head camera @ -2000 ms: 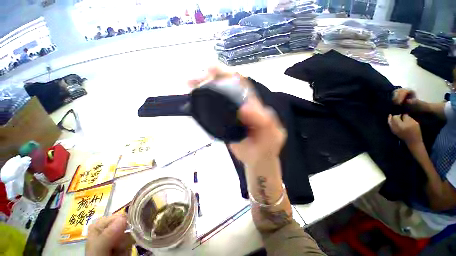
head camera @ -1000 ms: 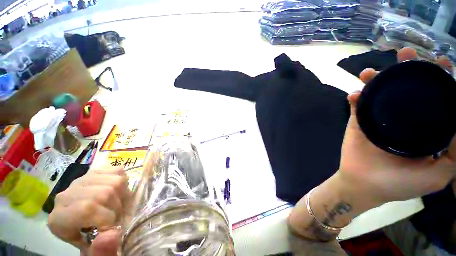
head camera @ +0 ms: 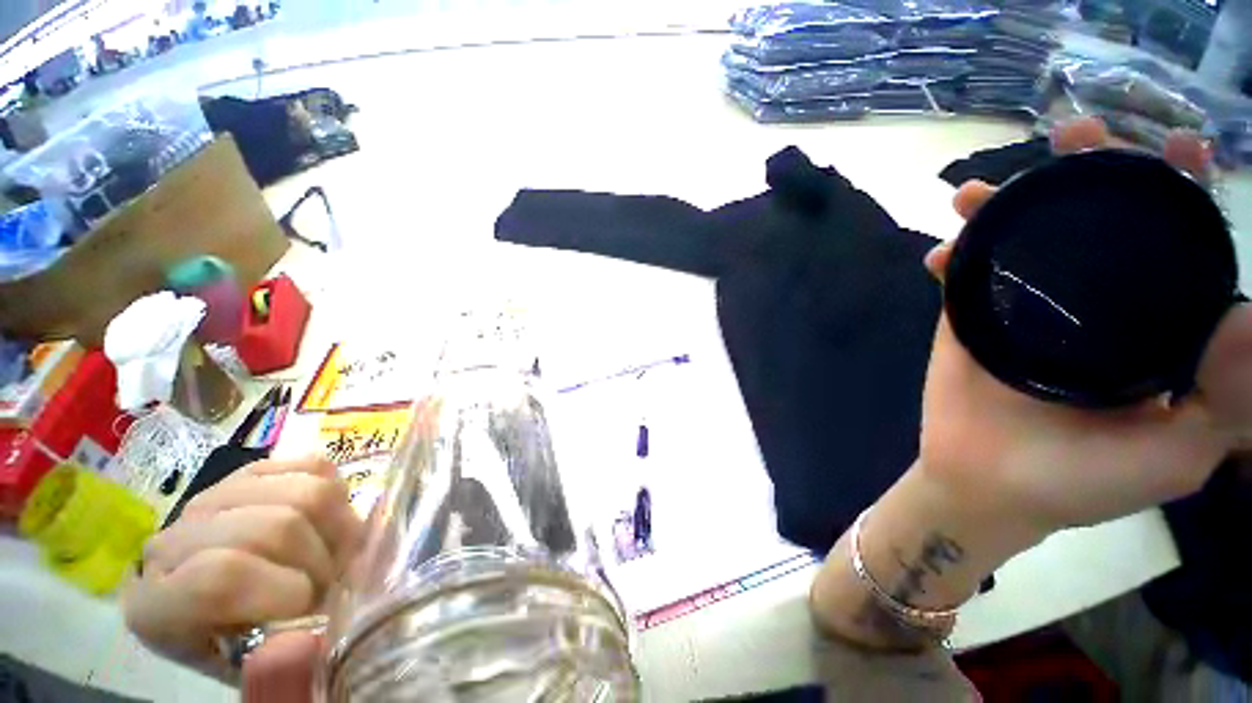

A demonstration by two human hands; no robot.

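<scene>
My left hand [head camera: 240, 570] is shut on the handle of a clear glass mug [head camera: 481, 618]. The mug is tilted and very close to the camera at the bottom, its lower edge cut off. My right hand [head camera: 1057, 453] holds a round black jar lid [head camera: 1092, 275] at the right, away from the mug. The black coat [head camera: 838, 357] lies on the white worktable behind, one sleeve spread to the left. White sheets and a short dark pen piece [head camera: 643, 515] lie beside the mug, partly seen through or behind it.
Yellow-orange books [head camera: 360, 433] lie left of the mug. Further left are a small red container [head camera: 275, 323], a yellow translucent roll [head camera: 89, 525], a red box [head camera: 62, 426] and a cardboard carton [head camera: 165, 254]. Bagged garments [head camera: 879, 58] are stacked at the back. Dark-framed glasses [head camera: 310, 217] lie near the carton.
Since the oldest frame, the mug has come up closer and tilted, and the lid has moved right in my right hand. Over the last second, little has moved. The neighbour's hands are out of view.
</scene>
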